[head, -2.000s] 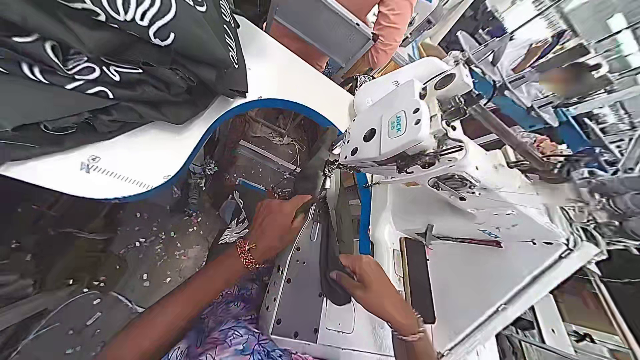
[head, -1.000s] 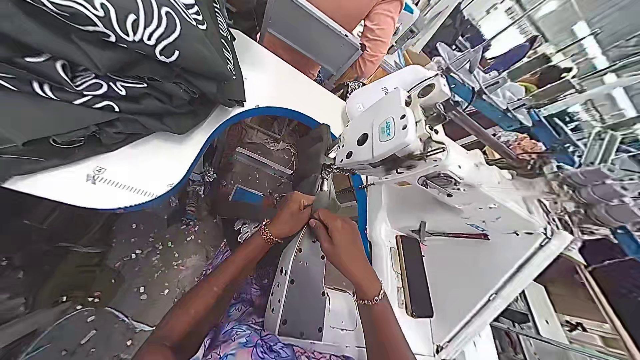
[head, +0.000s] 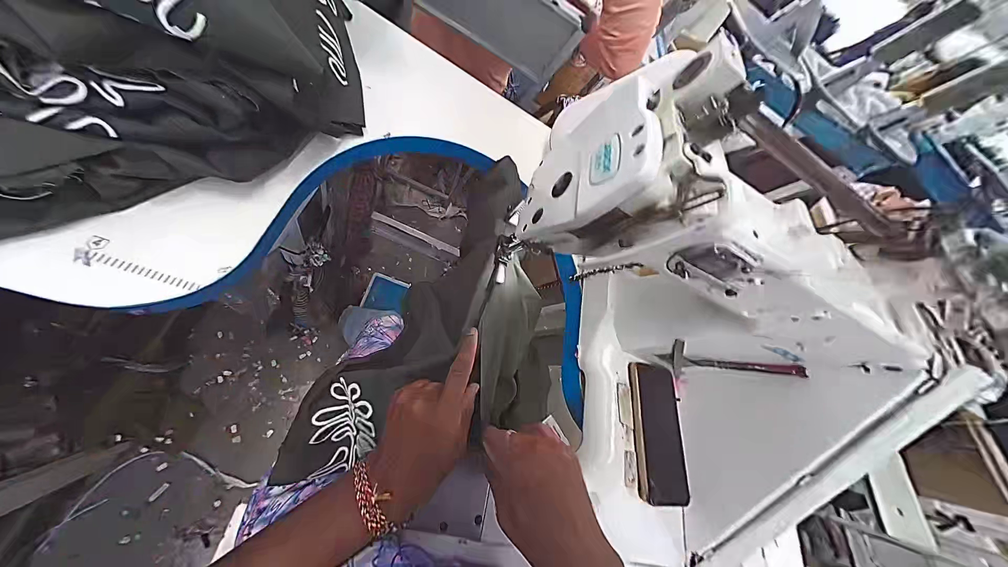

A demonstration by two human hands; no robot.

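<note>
A dark garment (head: 512, 339) runs from my hands up to the presser foot (head: 508, 248) of a white Jack sewing machine (head: 606, 157). White embroidery shows on its part hanging at the left. My left hand (head: 433, 417) lies on the cloth with the index finger stretched along the seam; its other fingers are curled, and whether they pinch cloth cannot be told. Lower right of it, my right hand (head: 531, 465) grips the near end of the cloth in closed fingers. A beaded bracelet is on my left wrist.
Dark embroidered cloth (head: 181, 102) is heaped on the white table (head: 425, 79) with a blue curved edge. On the machine's bed, right, lie a phone (head: 660, 433) and a thin tool with a reddish handle (head: 748, 367). A person in an orange top (head: 622, 35) is beyond the table.
A wider stretch of the garment, with embroidery, now lies before the machine. My hands, close together near the needle a second ago, are now nearer to me, and my left index finger is stretched out.
</note>
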